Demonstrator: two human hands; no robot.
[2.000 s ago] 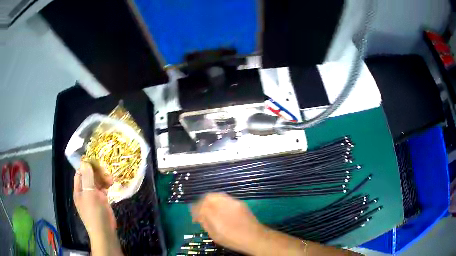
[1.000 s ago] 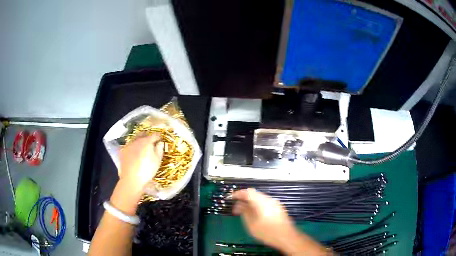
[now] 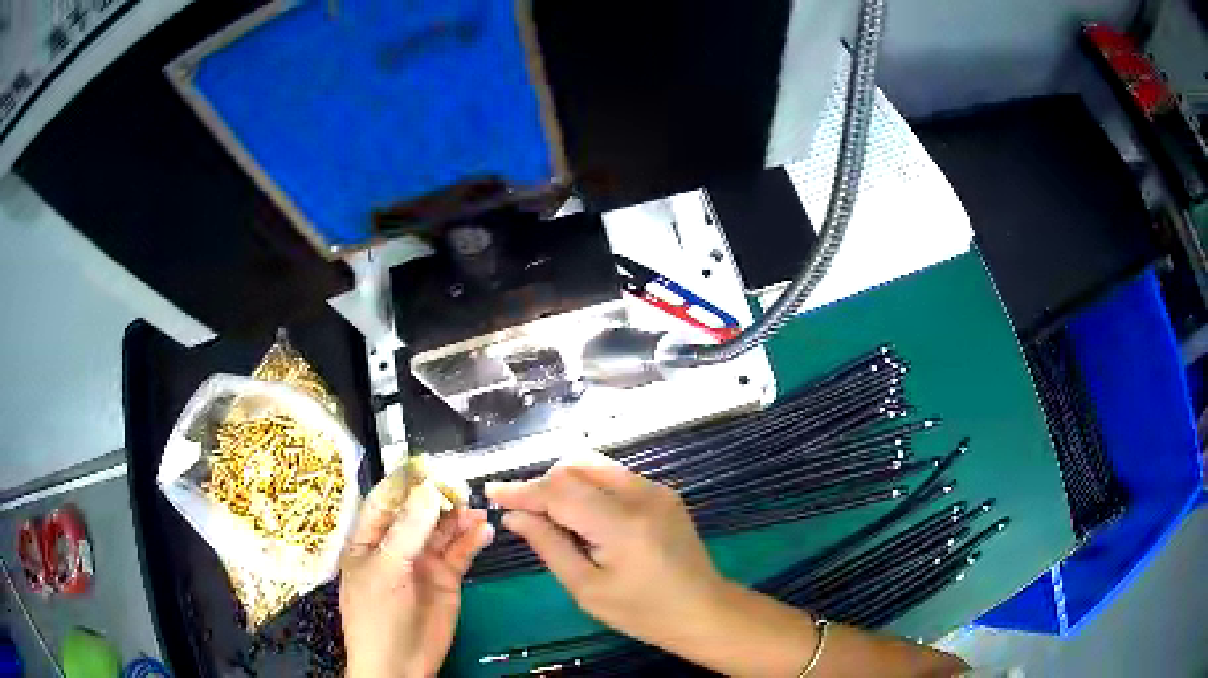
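My left hand point(image 3: 408, 563) is in front of the machine, its fingertips closed on small gold connectors point(image 3: 435, 480). My right hand point(image 3: 612, 536) meets it from the right and pinches a dark cable end point(image 3: 494, 503) close to the left fingertips. Whether cable and connector touch is too small to tell. The rest of that cable is hidden by the right hand. Black cables point(image 3: 782, 444) with bright tips lie fanned on the green mat behind and right of my hands. An open plastic bag point(image 3: 347, 457) full of gold connectors stands left of my left hand.
The white crimping machine base point(image 3: 753, 378) is just beyond my hands, with a clear guard, lamp head point(image 3: 623, 355) and red and blue tools point(image 3: 682, 302) on it. A black tray point(image 3: 143, 437) with small black pieces is under the bag. A blue bin point(image 3: 1153, 437) stands right.
My left hand has come out of the connector bag and moved right with gold pieces. My right hand has lifted a cable end from the mat to meet it. The view has turned.
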